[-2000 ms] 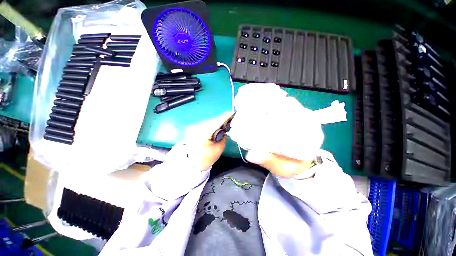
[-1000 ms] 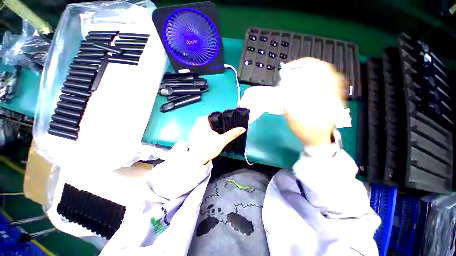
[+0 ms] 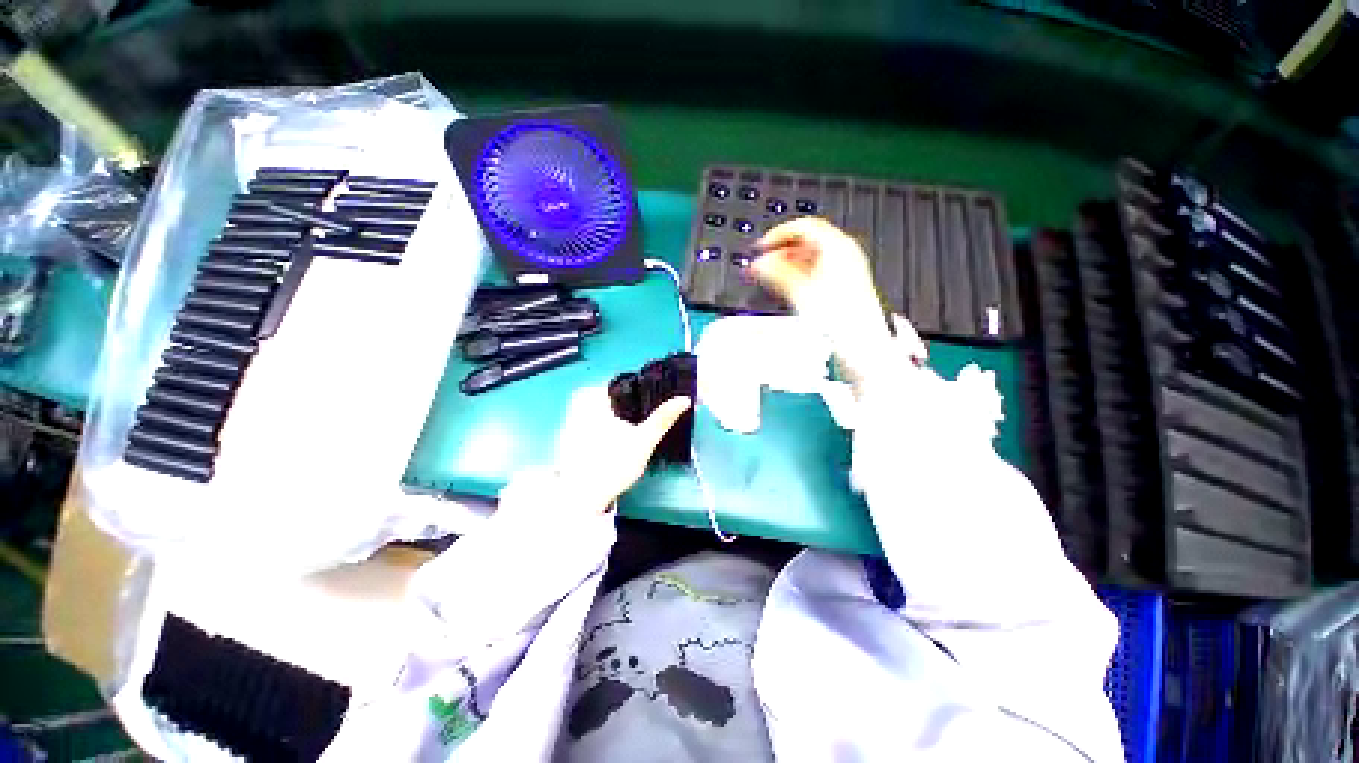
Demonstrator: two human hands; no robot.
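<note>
My left hand (image 3: 614, 447) grips a bundle of several black tubes (image 3: 656, 391) upright, their ends facing up, above the near part of the green bench. My right hand (image 3: 823, 280) is over the left part of the dark ribbed parts tray (image 3: 909, 254), fingertips close together beside the small black end pieces (image 3: 745, 227) there. Whether the fingertips hold a piece cannot be told. The white wiping cloth (image 3: 738, 380) lies crumpled on the bench between my hands, partly behind my right forearm.
A lined carton (image 3: 350, 358) with rows of black tubes stands at left, a lower carton (image 3: 90, 574) below it. Loose tubes (image 3: 522, 358) lie before the desk fan (image 3: 552, 201); its white cable (image 3: 689, 321) curves over the bench. Slotted trays (image 3: 1230, 462) stand at right above a blue crate (image 3: 1140, 656).
My right hand has let go of the cloth and moved to the parts tray. My left hand has turned the tubes upright. Fewer small pieces show in the tray, partly covered by my right hand.
</note>
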